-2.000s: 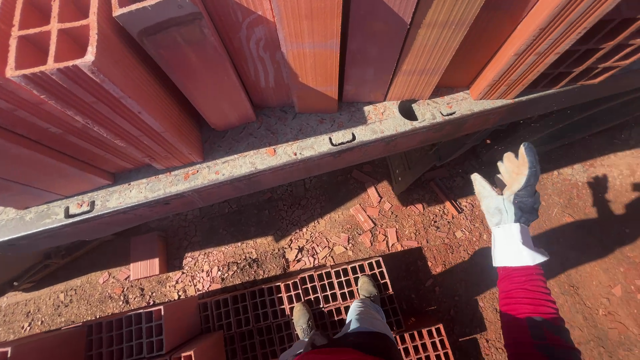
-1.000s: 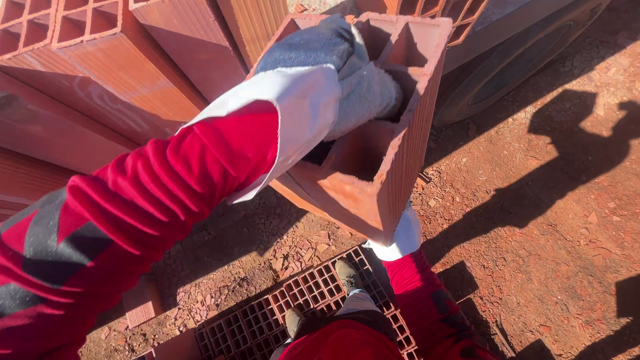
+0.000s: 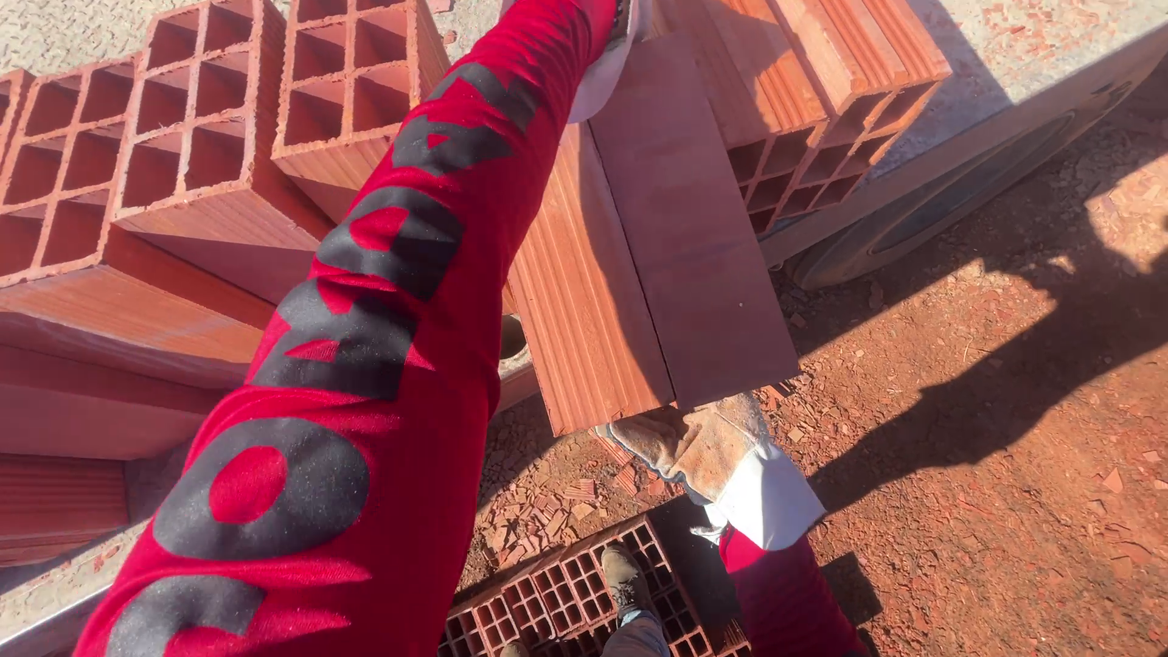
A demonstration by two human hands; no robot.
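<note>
Two hollow clay bricks lie side by side, a ribbed one [image 3: 593,292] and a smoother, shaded one [image 3: 693,228], their near ends tilted down past the ledge. My right hand [image 3: 698,447], in a tan and white work glove, supports these ends from below; its fingertips are partly hidden. My left arm, in a red sleeve with dark lettering, stretches up across the view. Its white glove cuff [image 3: 611,78] shows beside the upper end of the pair, but the hand lies past the top edge, so its grip is hidden.
More hollow bricks [image 3: 205,205] stand stacked at the left, others [image 3: 821,100] at the upper right. A metal-edged ledge [image 3: 967,137] runs above a tyre [image 3: 931,214]. My boot [image 3: 625,579] rests on a layer of bricks [image 3: 561,593]. Broken brick pieces [image 3: 538,516] litter the red soil.
My right hand, raised and empty two seconds ago, is now under the brick ends. My left hand, on a brick's open end one second ago, has gone up out of view.
</note>
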